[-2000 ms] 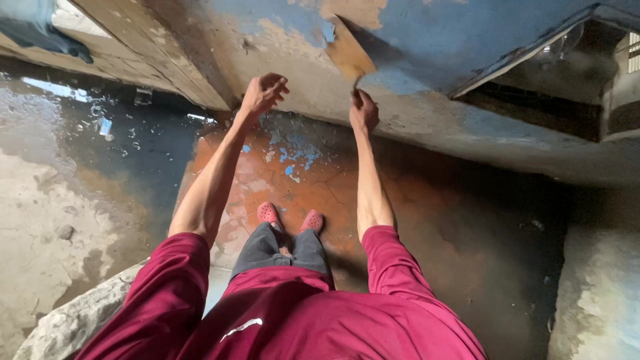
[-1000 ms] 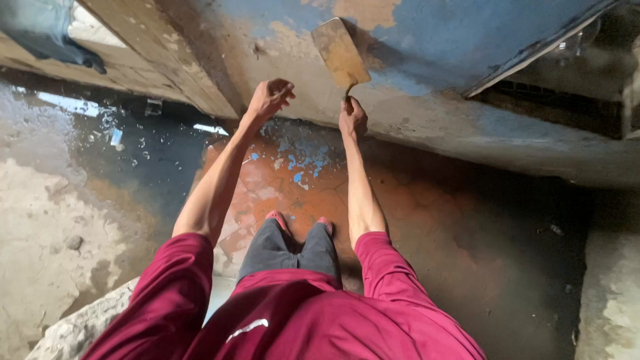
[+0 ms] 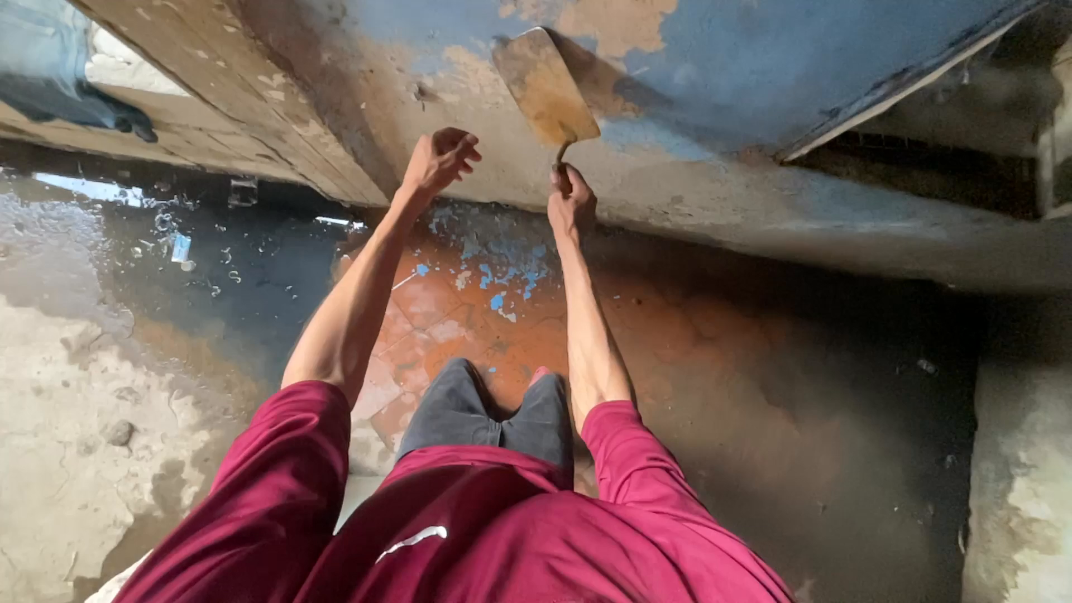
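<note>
My right hand [image 3: 572, 201] is closed around the handle of a trowel [image 3: 546, 88], whose broad, stained metal blade points up and to the left against or just off the wall. The wall [image 3: 712, 75] has blue paint with bare beige patches where paint has come away. To the left, my left hand [image 3: 441, 161] is held near the wall with its fingers loosely curled, and nothing shows in it. Blue paint flakes [image 3: 502, 280] lie on the reddish tiled floor [image 3: 427, 314] below both hands.
A wooden post [image 3: 276, 109] stands left of my left hand. Beyond it, a dark cloth [image 3: 75, 92] hangs over a ledge. Dark wet floor [image 3: 243, 260] with small debris spreads at the left. On the right, a recessed opening [image 3: 930, 167] cuts into the wall.
The trowel blade has turned in my right hand, from a narrower, more edge-on view to its broad face showing. My left hand stays raised beside the wall.
</note>
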